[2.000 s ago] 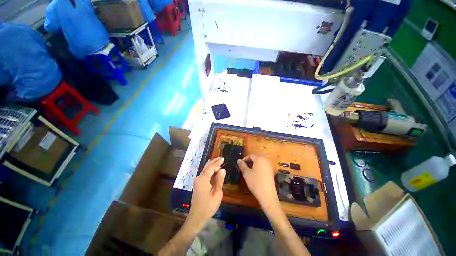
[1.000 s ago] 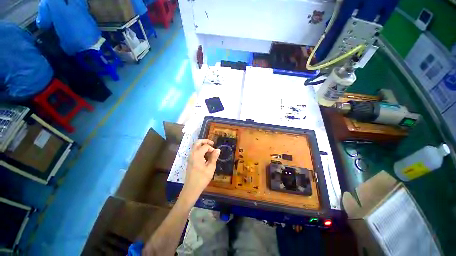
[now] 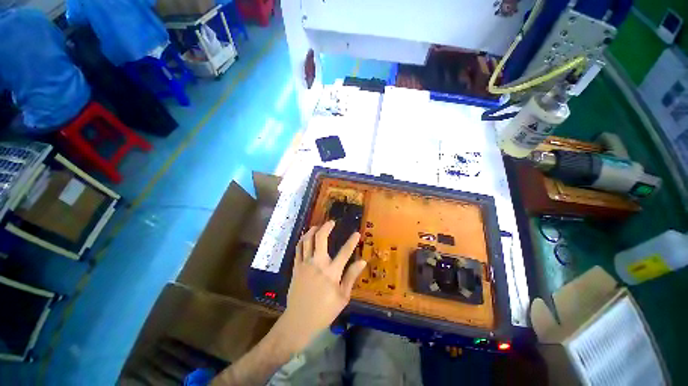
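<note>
The orange jig plate [image 3: 394, 209] with a thick dark frame lies on the machine bed. A black block [image 3: 346, 218] sits at its left side. My left hand [image 3: 323, 273] is over the lower part of this block, fingers spread and fingertips at the block. The hand hides part of the block, and no ring shows in it. A second black block [image 3: 446, 277] with a round centre sits at the plate's right side. A small black piece [image 3: 446, 240] lies just behind it. My right hand is not in view.
White paper [image 3: 407, 139] covers the bed, with a small black plate [image 3: 330, 148] on it. A glue syringe [image 3: 537, 122] hangs at the right, beside the hot air gun [image 3: 600, 170]. A parts box [image 3: 615, 332] and a white bottle [image 3: 655, 258] stand right. Seated people in blue [image 3: 38, 71] are left.
My right hand, at the left block two seconds ago, has left the view. My left hand held a thin ring above the block one second ago; now its fingers are spread lower over the block.
</note>
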